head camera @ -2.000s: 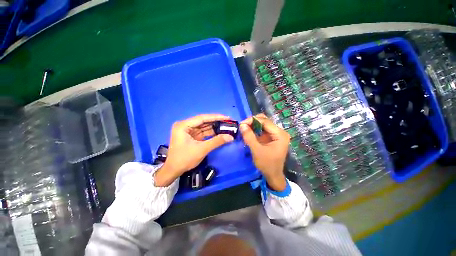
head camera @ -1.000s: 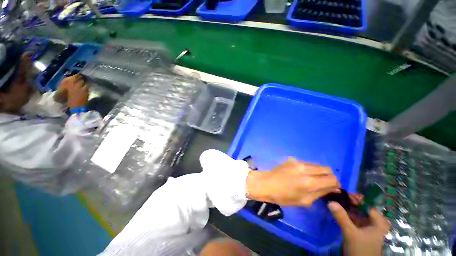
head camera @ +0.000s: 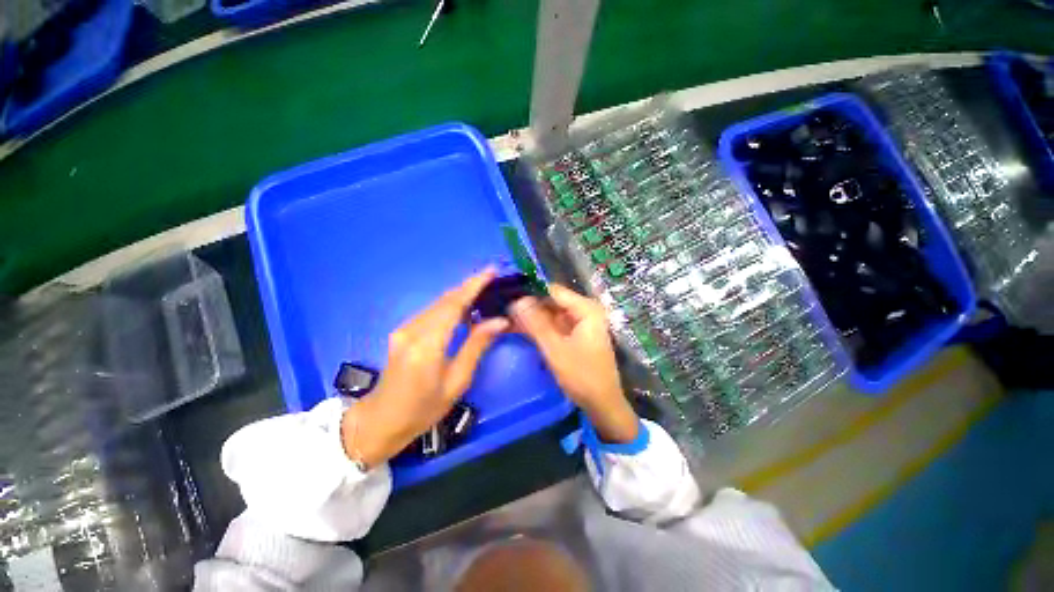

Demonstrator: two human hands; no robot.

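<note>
My left hand [head camera: 418,370] and my right hand [head camera: 578,347] meet over the right part of the blue work tray [head camera: 272,278]. Both hold a black plastic housing [head camera: 499,296] between their fingertips. A green circuit board [head camera: 519,251] stands up from the housing beside my right fingers. The wires between board and housing cannot be made out; the fingers are blurred. Several black housings [head camera: 355,378] lie at the tray's near edge, partly behind my left hand. A blue wrist strap [head camera: 613,439] is on my right wrist.
A clear blister tray of green boards [head camera: 693,278] lies to the right, then a blue bin heaped with black housings [head camera: 850,231]. A small clear box [head camera: 191,330] and stacked clear trays [head camera: 69,428] are at left. A grey post [head camera: 559,69] stands beyond, by the green conveyor belt [head camera: 312,87].
The view has swung back right from the neighbouring worker, who is out of view. The right-hand bin shows again. My hands still hold the housing, and the board now points up and away.
</note>
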